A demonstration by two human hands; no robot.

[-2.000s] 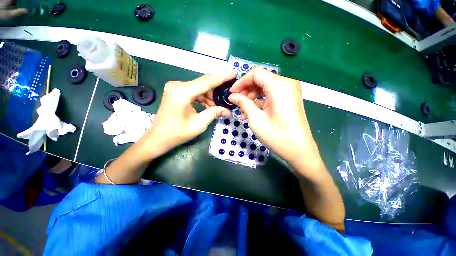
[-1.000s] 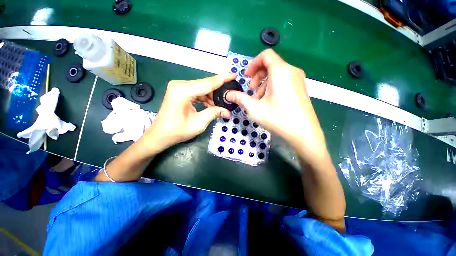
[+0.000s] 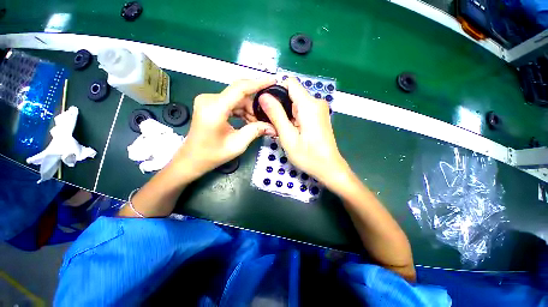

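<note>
A black round housing [image 3: 273,99] is held upright between both hands above the blister tray. My left hand [image 3: 219,129] grips its left and lower rim with thumb and fingers. My right hand [image 3: 303,129] holds its right side, with the thumb pressed on the face over the centre, so the centre hole is hidden. The white blister tray [image 3: 287,175] with rows of dark round dots lies under the hands; its middle is covered by them. Whether a small insert is in the housing cannot be told.
A solvent bottle [image 3: 135,78], a crumpled white cloth [image 3: 155,146] and spare housings [image 3: 175,113] are left. A limp white piece [image 3: 62,144] and blue-film tray [image 3: 37,102] lie far left. Clear plastic bags [image 3: 459,207] lie right. More housings [image 3: 300,43] are on the green belt.
My right hand has moved in against the housing, its fingers now around the rim and thumb on the face. The housings on the belt have shifted left. A dark round part now shows below my left wrist.
</note>
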